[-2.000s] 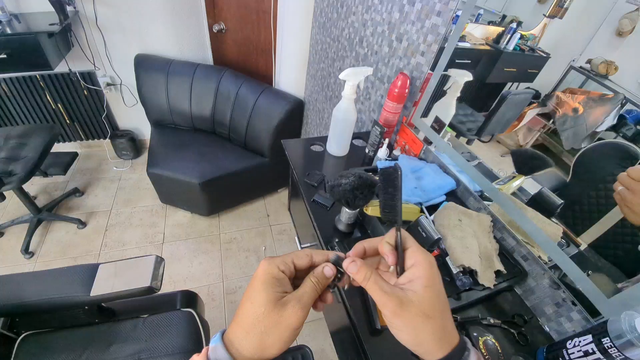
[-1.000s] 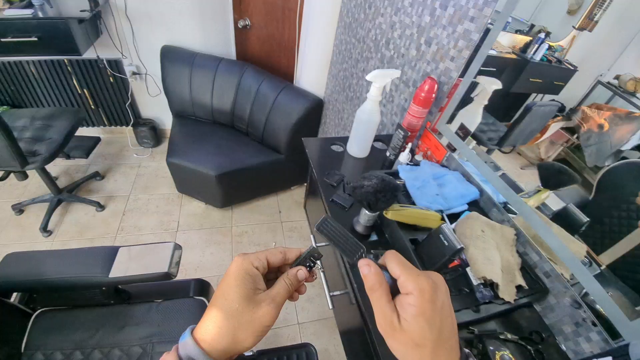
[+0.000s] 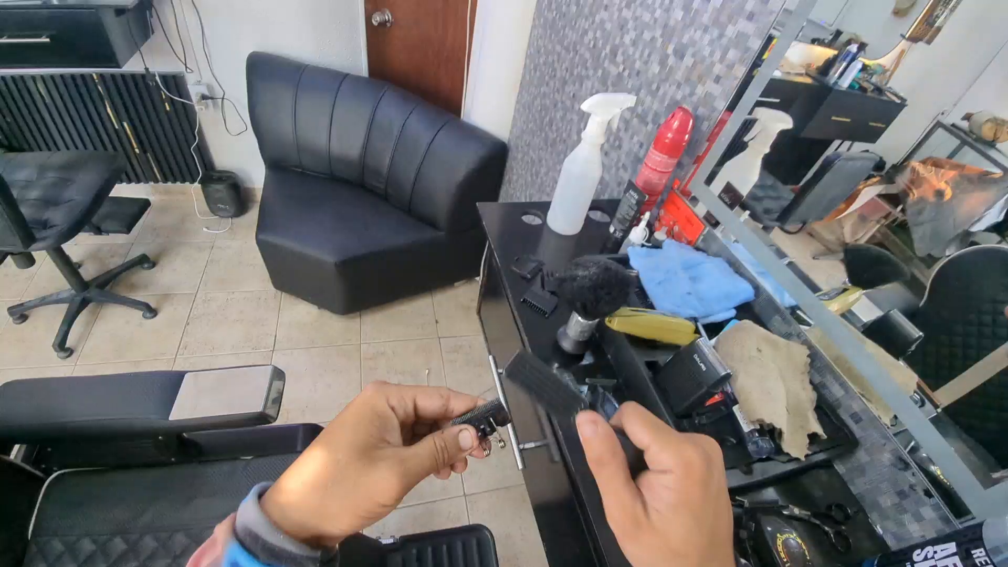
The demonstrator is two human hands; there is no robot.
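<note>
My left hand (image 3: 378, 461) pinches a small black clipper blade (image 3: 482, 419) with fine teeth and metal parts between thumb and fingers. In my right hand (image 3: 657, 484) is a black brush or comb (image 3: 547, 386); its flat head points up and left, near the blade but apart from it. Beyond the hands, a black-bristled neck duster (image 3: 591, 295) with a silver handle stands on the black counter (image 3: 504, 228). Small black clipper guards (image 3: 539, 298) lie beside it. A yellow-handled item (image 3: 652, 325), a black boxy device (image 3: 693, 368) and a tan cloth (image 3: 768, 382) are farther right.
A white spray bottle (image 3: 579, 169), red can (image 3: 663, 153) and blue cloth (image 3: 691, 281) stand or lie along the counter by the mirror. Scissors (image 3: 827, 524) and hair clippers (image 3: 780, 539) are at lower right. The barber chair's armrest (image 3: 142, 402) is at left, a black sofa (image 3: 370, 181) behind.
My hands, close together two seconds ago, are now apart. The brush or comb, upright then, has tipped toward the left and sits near the blade.
</note>
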